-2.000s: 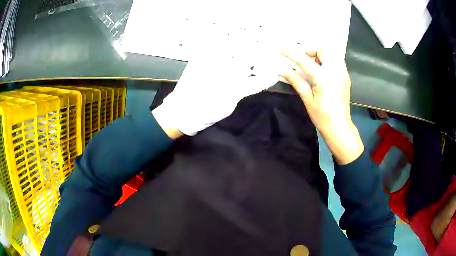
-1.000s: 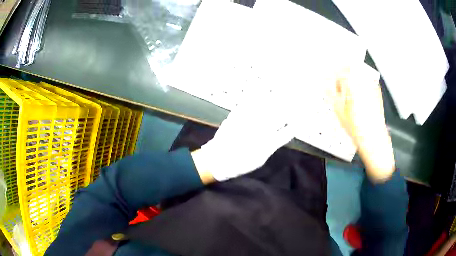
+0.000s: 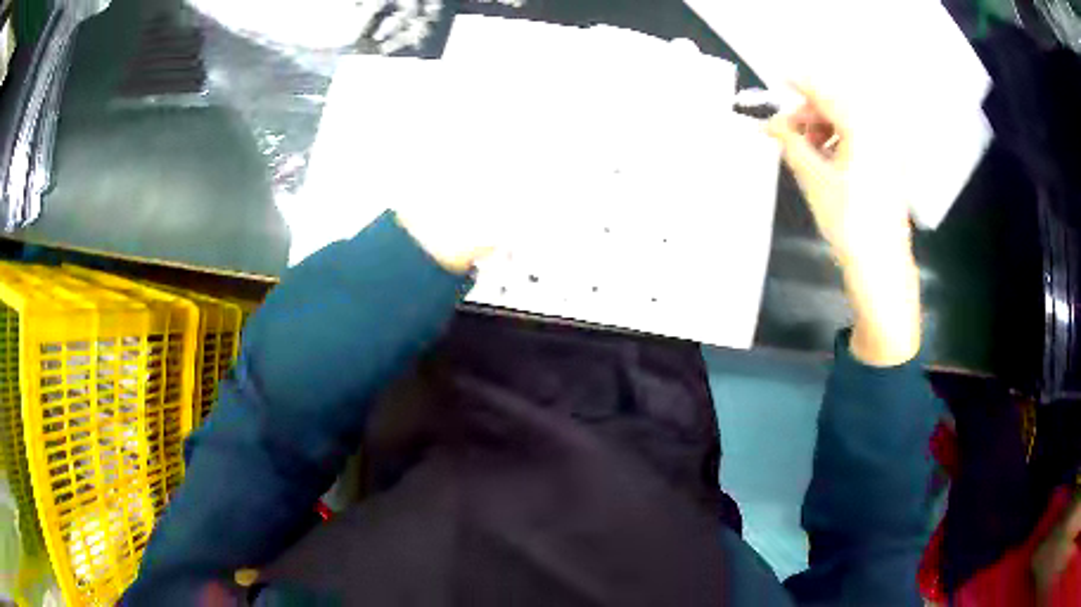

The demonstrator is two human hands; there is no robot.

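Note:
The white panel (image 3: pixel 688 255) lies flat at the bench's near edge, with small dark marks in rows. It is overexposed. My left hand (image 3: pixel 474 196) is in a white glove that merges with the panel; only the wrist is distinct, and the fingers cannot be made out. My bare right hand (image 3: pixel 830 160) is raised at the panel's far right, fingers bent and close together. A small grey-dark patch (image 3: pixel 755 104) shows at its fingertips; whether it is held is unclear.
White panels (image 3: pixel 936 107) are stacked at the right. Clear film (image 3: pixel 279 131) and a dark mesh piece (image 3: pixel 154 65) lie at the left, with silvery strips (image 3: pixel 36 131) beyond. Small pale pieces (image 3: pixel 405 24) lie at the back. Yellow crates (image 3: pixel 107 403) stand below left.
My right hand has left the near part of the panel and moved up to its far right side. My left hand has moved left across the panel. The camera view has also shifted.

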